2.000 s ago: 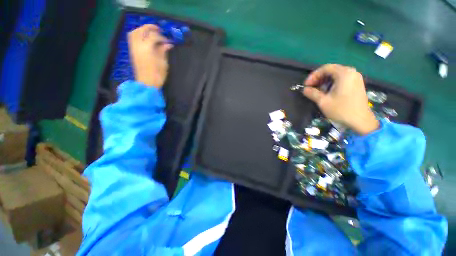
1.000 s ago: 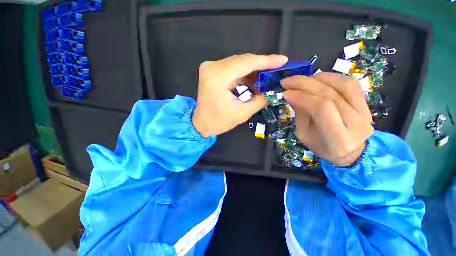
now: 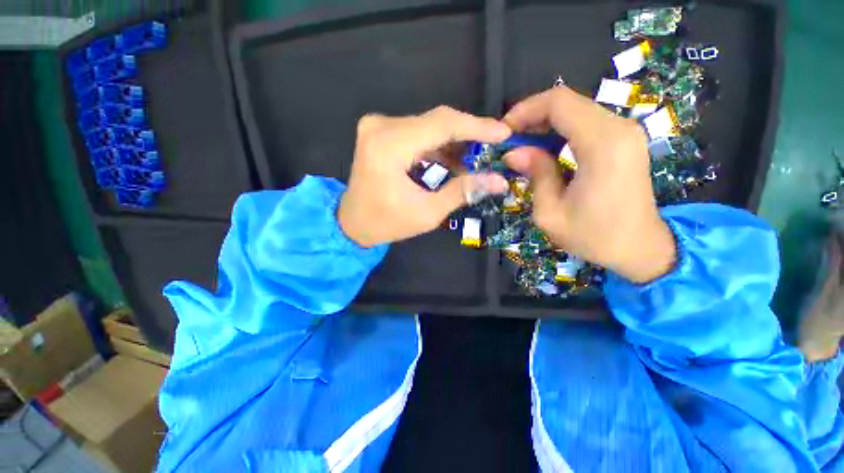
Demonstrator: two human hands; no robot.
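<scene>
My left hand point(image 3: 407, 175) and my right hand point(image 3: 597, 180) meet above the black divided tray point(image 3: 370, 78). Both hold a blue housing point(image 3: 532, 142) between fingertips and thumbs; fingers hide most of it. Part of a green circuit board point(image 3: 488, 157) shows at the housing's left end. A white battery point(image 3: 434, 175) shows by my left palm; whether it joins the held board I cannot tell. Piled circuit boards point(image 3: 680, 97) with white and yellow-ended batteries lie in the tray's right compartment and below my hands.
Blue housings point(image 3: 125, 139) stand in rows in the left tray point(image 3: 190, 120). Cardboard boxes point(image 3: 111, 397) are at lower left. Another person's hand point(image 3: 824, 300) shows at the right edge. A small loose board point(image 3: 834, 197) lies on the green surface point(image 3: 796, 175) at right.
From reaching apart, both hands came together on the housing. Since the last earlier frame, my right fingers have shifted to its upper edge. Another person's hand has appeared at right.
</scene>
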